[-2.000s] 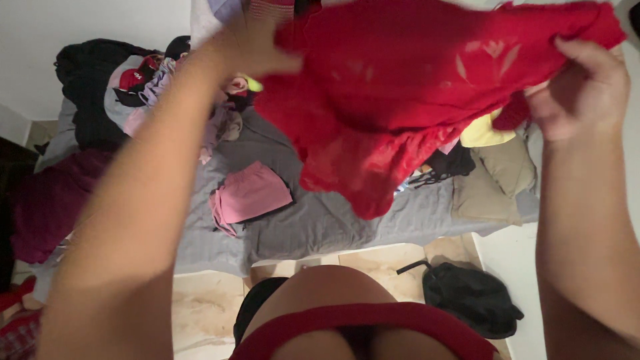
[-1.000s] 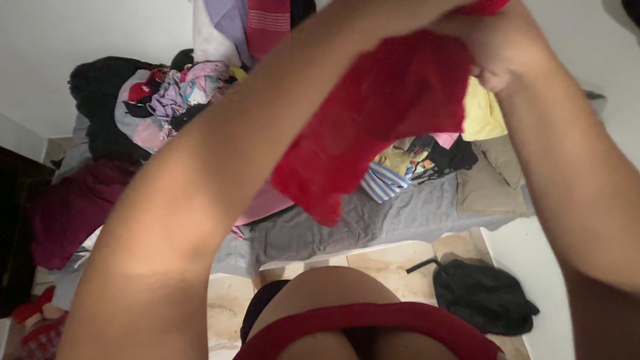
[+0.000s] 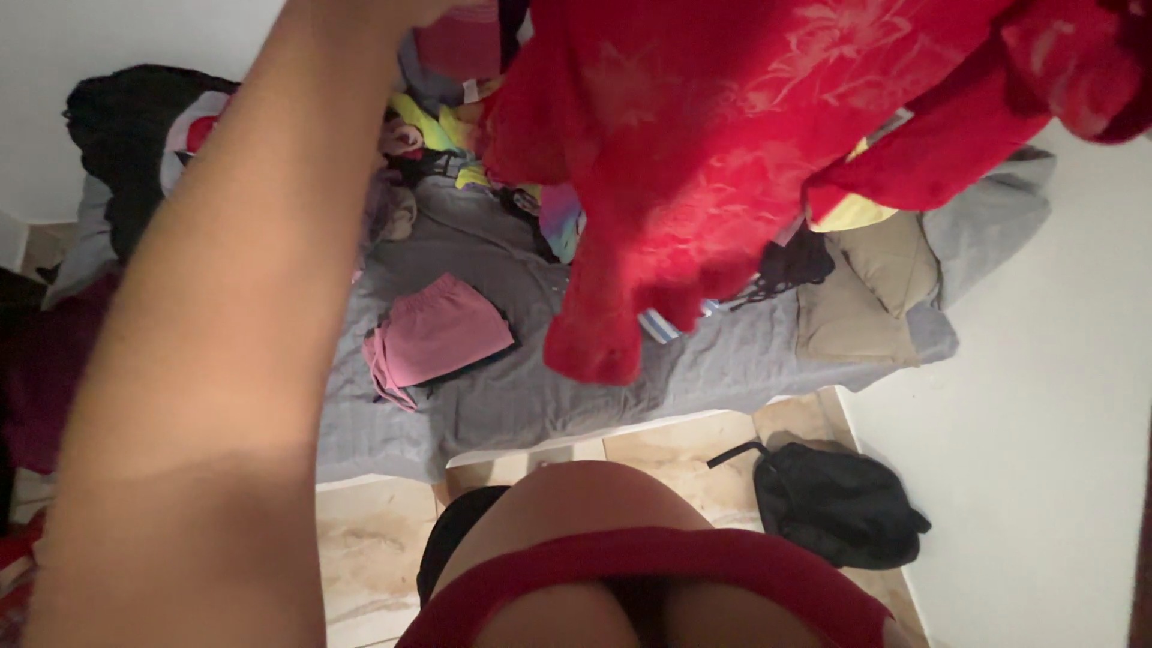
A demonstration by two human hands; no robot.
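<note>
A red garment with a floral pattern (image 3: 720, 117) hangs spread out in the upper right of the head view, over the grey-covered bed. My left arm rises along the left side; only the edge of my left hand (image 3: 432, 9) shows at the top, by the garment's left side, and its fingers are cut off by the frame. My right hand is not in view. Below and left of the garment lies a folded pink garment (image 3: 441, 333) on the grey bed cover (image 3: 504, 396). The red cloth hides part of the clothes behind it.
Black clothing (image 3: 135, 135) lies at the bed's left end. Mixed clothes, with a yellow-green piece (image 3: 427, 121), lie along the back. Beige folded cloth (image 3: 855, 306) is at the right. A black bag (image 3: 837, 504) rests on the tiled floor beside the white wall (image 3: 1008, 432).
The red garment was bunched between my hands one second ago and now hangs wide again. My right hand has left the view. The pink garment, partly covered then, shows fully.
</note>
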